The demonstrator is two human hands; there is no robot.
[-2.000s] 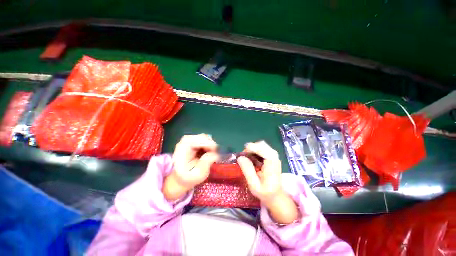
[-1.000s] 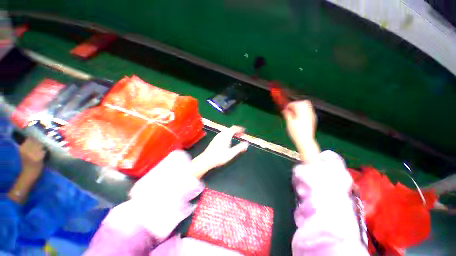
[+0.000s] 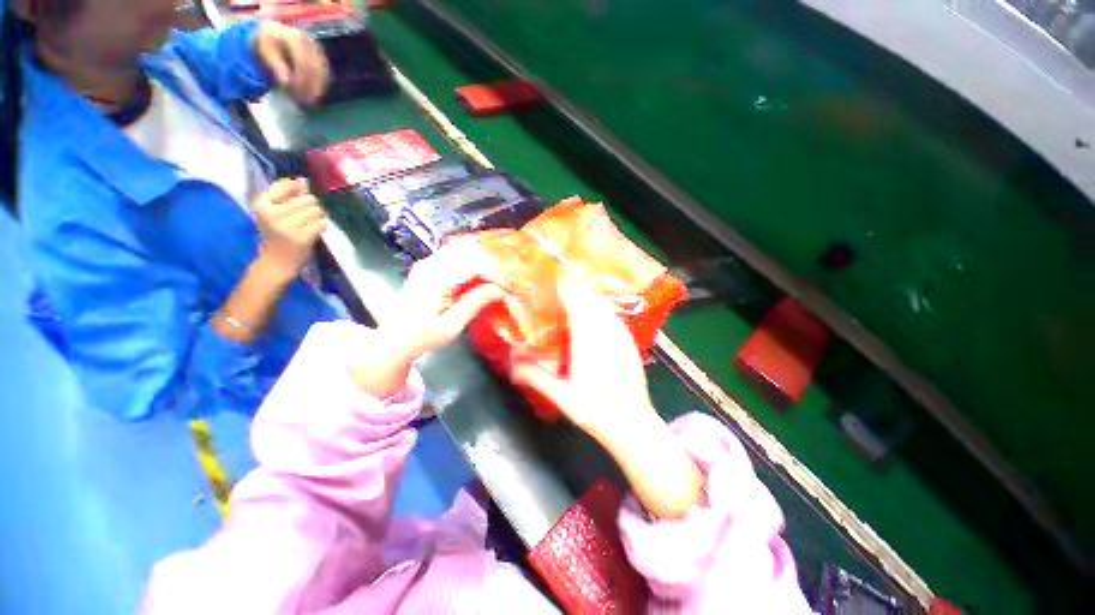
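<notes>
The bundle of red bubble bags (image 3: 606, 258) lies on the bench ledge in front of me, orange-red and bent, with a pale tie partly visible at its right. My left hand (image 3: 444, 294) is on its near left side, fingers curled at the edge. My right hand (image 3: 588, 360) lies across its front with fingers spread on the bags. Both hands are slightly blurred, and the fingertips' hold is partly hidden. A darker red bubble bag pad (image 3: 588, 553) lies on the bench before me, partly behind my right sleeve.
Silver-grey bagged units (image 3: 450, 204) lie beyond the bundle, beside a red bubble bag (image 3: 375, 159). A person in blue (image 3: 132, 264) sits at left. The green conveyor (image 3: 708, 270) carries a red packed unit (image 3: 784, 351) and a dark packet (image 3: 867, 430). Bagged units (image 3: 859, 595) show at bottom right.
The view has turned left. My right hand has left the red packet over the belt, and both hands have moved onto the tied bundle. The neighbour's hands are now raised.
</notes>
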